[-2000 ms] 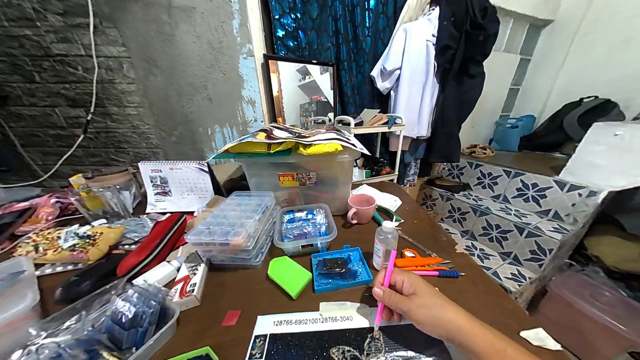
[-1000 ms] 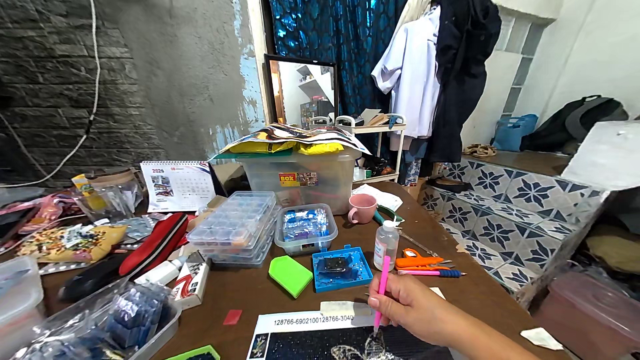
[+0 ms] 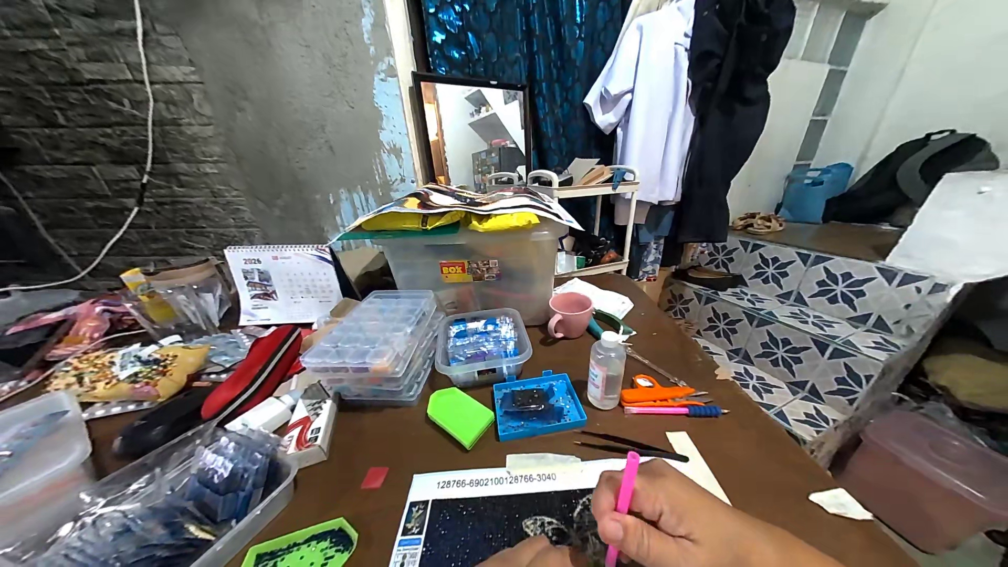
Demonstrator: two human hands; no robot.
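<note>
My right hand (image 3: 657, 512) grips a pink pen-like applicator (image 3: 628, 496), held nearly upright over a dark diamond painting canvas (image 3: 472, 524) with pale outlined shapes. My left hand (image 3: 531, 554) shows only in part at the bottom edge, its fingers low over the canvas; what it holds, if anything, is hidden. At lower left of the canvas lies a green tray (image 3: 303, 543) with dark beads. Above the canvas are a bright green tray (image 3: 461, 417) and a blue tray (image 3: 539, 405) with a dark packet in it. Thin dark tweezers (image 3: 630, 446) rest by the canvas's upper edge.
A clear bottle (image 3: 606, 370), orange scissors (image 3: 657, 391) and a pink mug (image 3: 570, 315) stand or lie toward the right. Stacked clear organizer boxes (image 3: 374, 342) and a tub of blue packets (image 3: 483, 346) are farther back. A container of small bags (image 3: 213, 496) occupies the left.
My left hand has come into view at the bottom edge. My right hand stays over the canvas with the pink applicator. The tweezers now show beside it.
</note>
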